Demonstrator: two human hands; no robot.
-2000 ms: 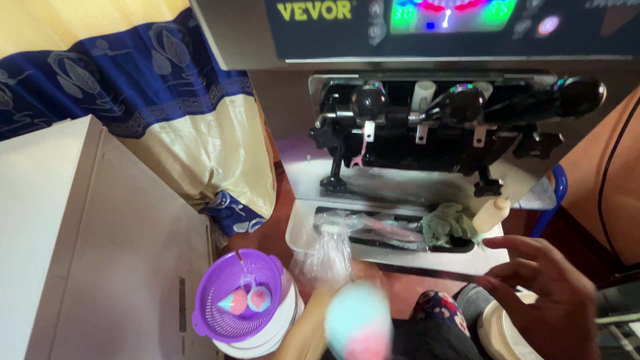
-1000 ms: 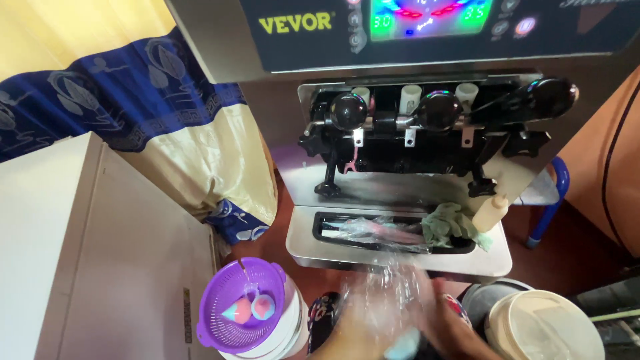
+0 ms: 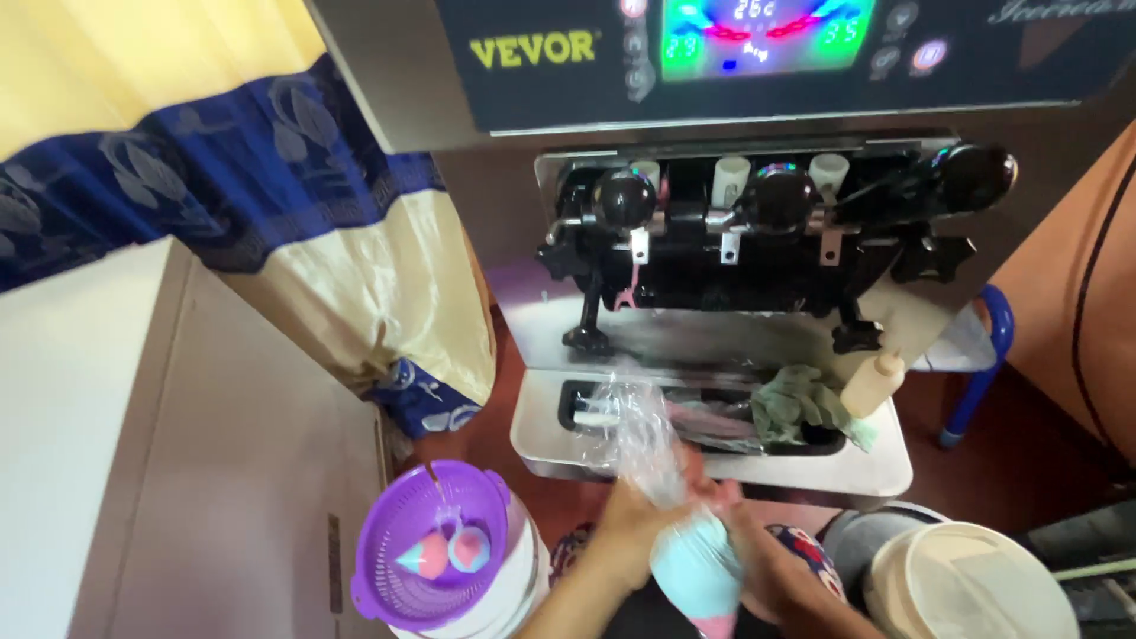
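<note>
A clear plastic bag (image 3: 697, 568) filled with light blue and pink soft stuff hangs from my two hands, its tip pointing down. My left hand (image 3: 643, 524) grips the bag's neck, and my right hand (image 3: 723, 506), slightly blurred, closes around the same neck. The loose upper plastic (image 3: 641, 435) rises in front of the drip tray (image 3: 541, 435) of a soft-serve ice cream machine (image 3: 710, 337). Down to the left, a purple plastic basket (image 3: 368, 541) holds small blue and pink filled bags (image 3: 432, 555).
A green cloth (image 3: 799, 404), other plastic and a small cream bottle (image 3: 872, 384) lie on the drip tray. White buckets stand under the basket and at the lower right, one with a lid (image 3: 985, 586). A white cabinet (image 3: 231, 444) is at left, a blue-legged stool (image 3: 998, 337) at right.
Two seconds ago my right hand was apart from the bag, at the right; now both hands are together at its neck. The bag's filled part shows more fully than one second ago.
</note>
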